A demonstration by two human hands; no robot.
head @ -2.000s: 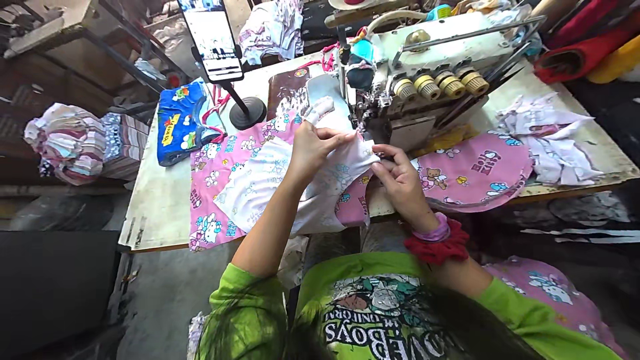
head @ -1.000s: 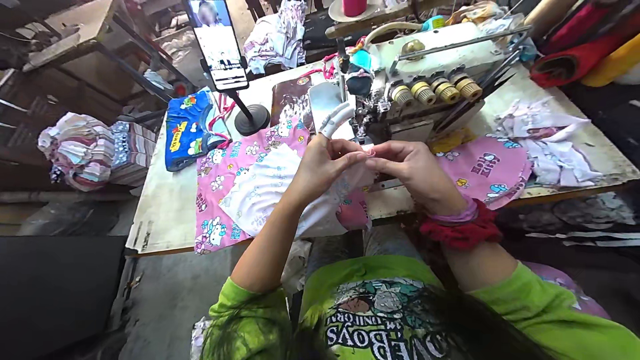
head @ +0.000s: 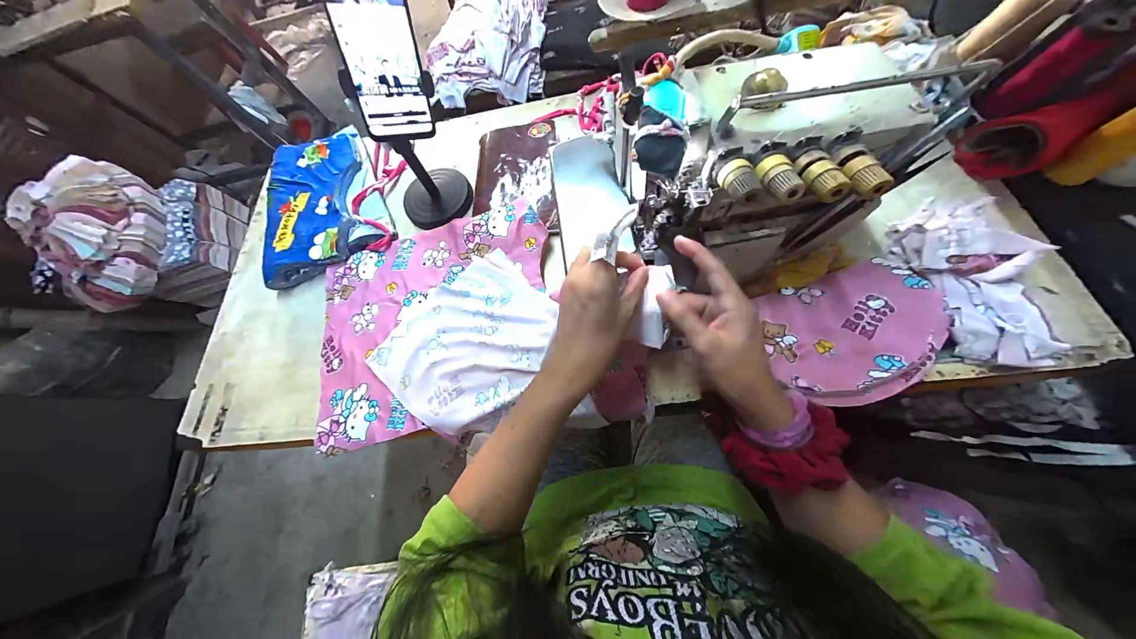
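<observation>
My left hand pinches a folded part of a white printed fabric piece just in front of the serger sewing machine. A narrow pale strip sticks up from between its fingers. The rest of the white piece lies on pink printed fabric. At the right edge of the folded part is my right hand, its index finger raised and apart from the thumb; whether it grips the fabric is unclear. A red scrunchie circles my right wrist.
A phone on a round-based stand is at the back left, beside blue printed fabric. Right of my hands lie rounded pink pieces and white scraps. Striped fabric bundles are off the table's left side.
My hands were spread on the white piece, then came together at its upper edge. Now my right hand has moved slightly away from my left and its index finger has lifted.
</observation>
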